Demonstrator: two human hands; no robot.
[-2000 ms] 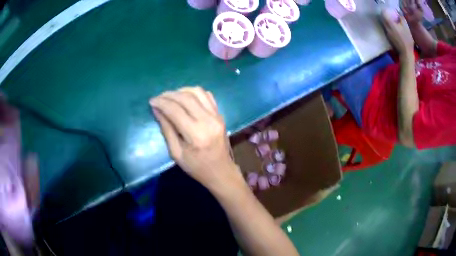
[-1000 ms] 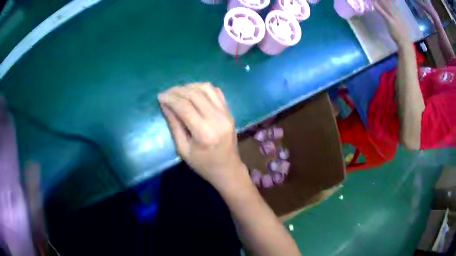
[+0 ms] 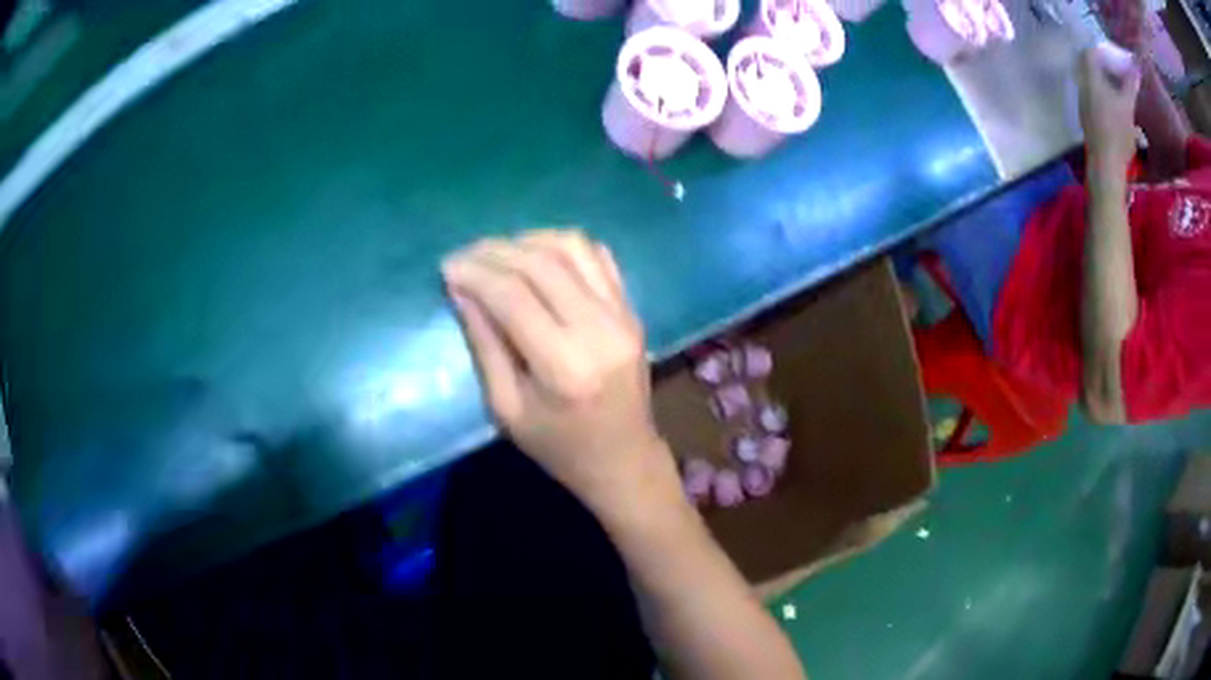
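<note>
My right hand (image 3: 565, 352) is held over the front edge of the green bench (image 3: 306, 173), back of the hand up, fingers curled and close together. Whether the fingers hold anything small is hidden. My left hand is not clearly seen; only a blurred purplish shape (image 3: 33, 598) shows at the lower left rim. Pink motor units (image 3: 664, 90) stand in a cluster at the top of the view, spoked faces up. A thin red lead wire with a pale wire plug (image 3: 677, 190) hangs from the nearest one onto the bench.
An open cardboard box (image 3: 850, 425) with several pink units inside is below the bench edge. A co-worker in a red shirt (image 3: 1175, 292) is at the right by a red stool (image 3: 976, 385), arms over a grey-white board (image 3: 1016, 106). A dark, blurred cable (image 3: 272, 458) lies near the bench edge.
The view has shifted, so the units, box and my right hand appear farther right. The blurred pink shape at the left has dropped mostly out of view. The co-worker's arms have moved.
</note>
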